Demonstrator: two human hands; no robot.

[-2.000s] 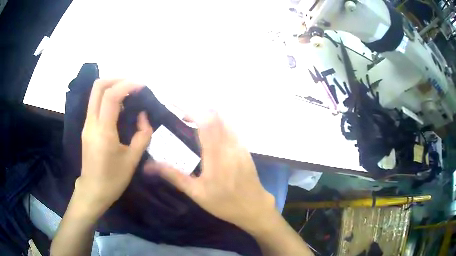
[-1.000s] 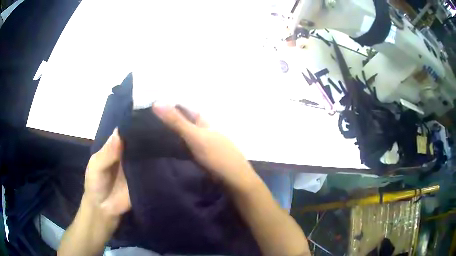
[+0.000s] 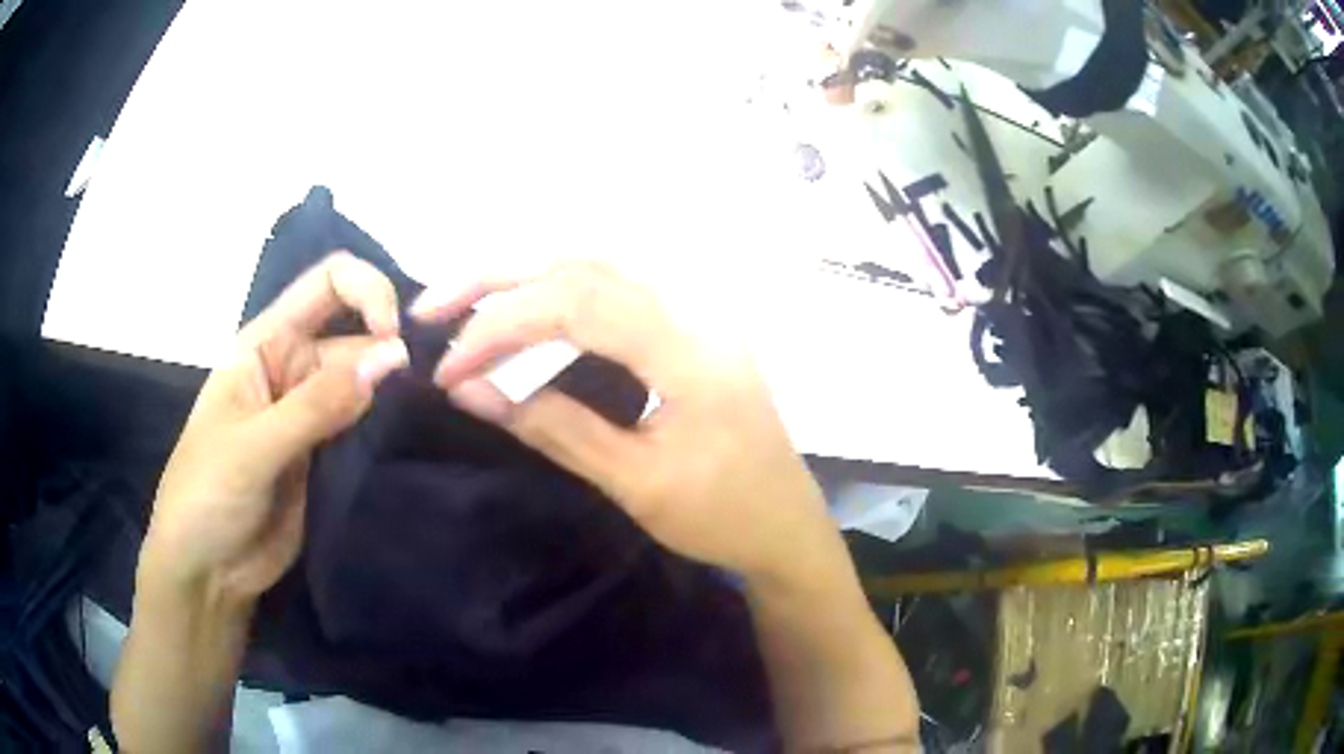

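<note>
A dark navy-black garment [image 3: 472, 560] lies over my lap and the near edge of the white table. My left hand [image 3: 280, 413] pinches its upper edge between thumb and forefinger. My right hand [image 3: 634, 398] pinches the same edge just to the right, fingertips close to the left ones. A white care label [image 3: 534, 370] shows between my right thumb and fingers, partly hidden by them. A dark corner of the garment [image 3: 317, 228] points up behind my left hand.
A white sewing machine [image 3: 1179, 192] stands at the upper right. Pink-handled snips [image 3: 932, 251] and short black strips [image 3: 966, 226] lie beside it. A tangled black heap [image 3: 1106, 368] sits at the right table edge. A yellow-framed cart [image 3: 1061, 567] with cardboard [image 3: 1091, 648] is below right.
My hands have come together at the garment's upper edge, my left hand moving up. The white label shows between my right fingers again, after being mostly covered or turned away a second ago.
</note>
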